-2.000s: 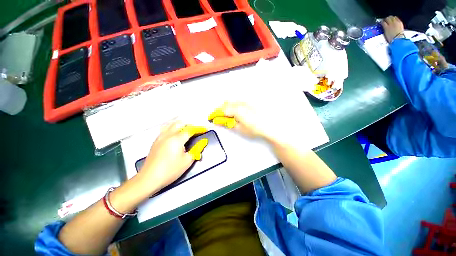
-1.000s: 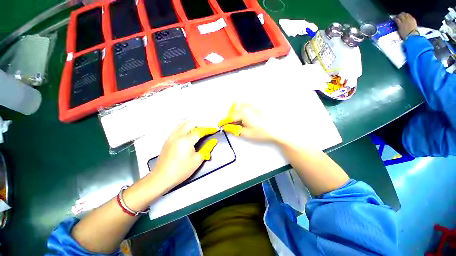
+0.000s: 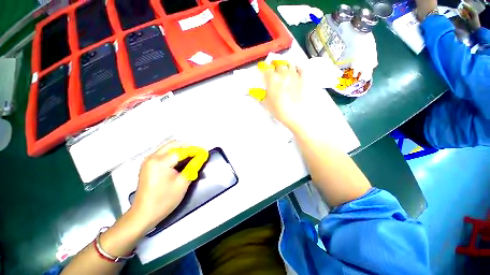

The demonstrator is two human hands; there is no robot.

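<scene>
A smartphone [image 3: 215, 177] with a greyish, light-catching face and black rim lies slanted on the white work mat [image 3: 268, 156]. My left hand [image 3: 164, 180] lies over its left part, with yellow finger cots bunched close together at its upper edge. Whether these fingers grip anything is unclear. My right hand [image 3: 282, 94] is at the upper right of the mat, just below the foam tray, its yellow-tipped fingers apart from the phone. Something white shows by its fingertips, merging with the mat; I cannot tell whether it is held.
The red-orange foam phone tray [image 3: 185, 70] holds several dark phones; one pocket has white labels. A long whitish film pack [image 3: 121, 142] lies below it. Right are a waste dish [image 3: 352, 83] and metal-topped jars [image 3: 354, 19]. Another person's blue sleeve [image 3: 456, 80] is at the right.
My right hand has left the phone's upper corner and moved up towards the tray. My left fingertips have drawn together over the phone. The view has shifted slightly.
</scene>
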